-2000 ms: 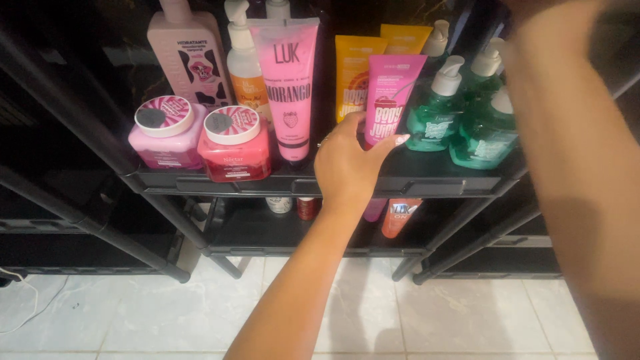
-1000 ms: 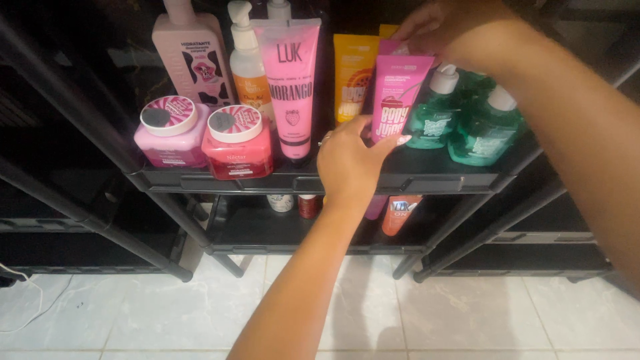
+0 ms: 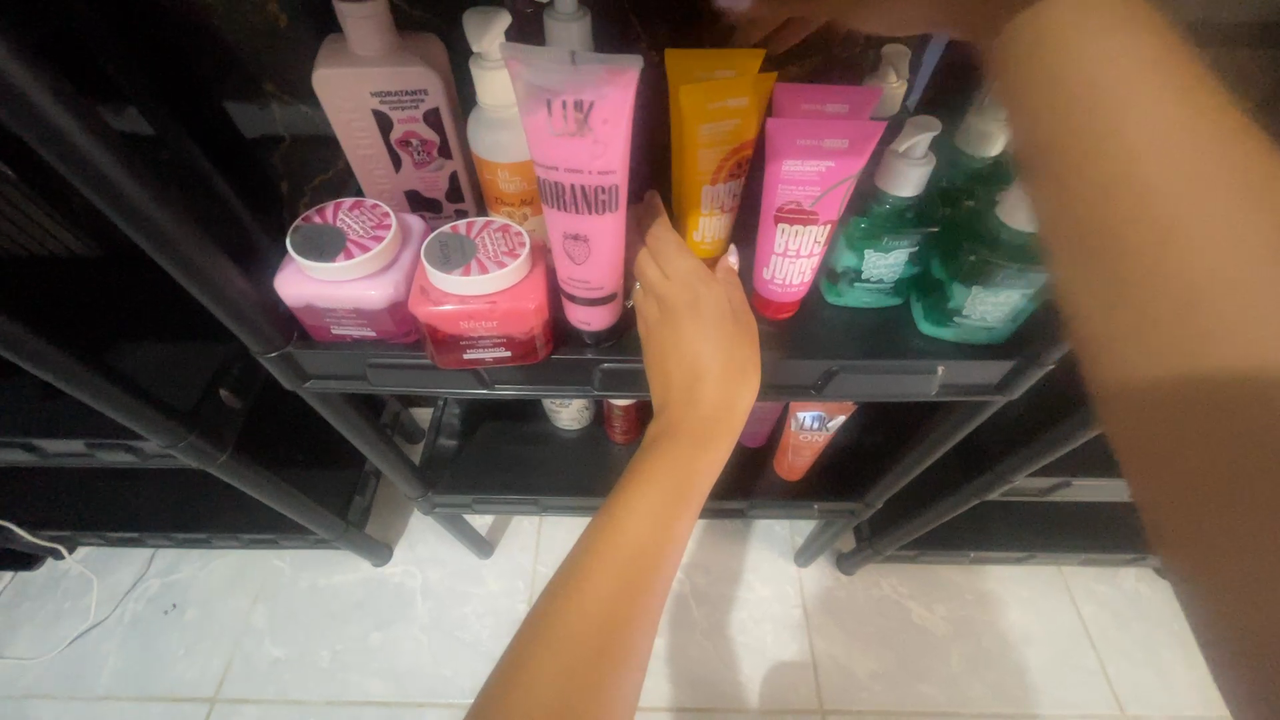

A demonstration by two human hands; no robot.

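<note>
My left hand [image 3: 695, 325] reaches up over the front edge of a black plastic shelf [image 3: 780, 375], its fingers around the lower part of the front yellow tube [image 3: 712, 165]. A second yellow tube stands behind that one. To the left of the hand is a large pink tube [image 3: 580, 190]; to its right, a magenta tube [image 3: 815, 215] with a red cap, another magenta one [image 3: 825, 100] behind it. My right hand [image 3: 850, 15] is at the top edge, blurred and partly cut off, above and behind the tubes; whether it holds anything cannot be told.
Two square jars [image 3: 480, 310] with white lids stand at the left front. Behind them are a pink lotion bottle [image 3: 390, 110] and a white pump bottle [image 3: 495, 120]. Green pump bottles [image 3: 880, 240] stand at the right. An orange tube [image 3: 808, 440] is on the lower shelf.
My left hand has moved off the front magenta tube to the yellow tube. My right hand has moved up from the tubes, where it was a second ago. A second magenta tube now shows behind the front one.
</note>
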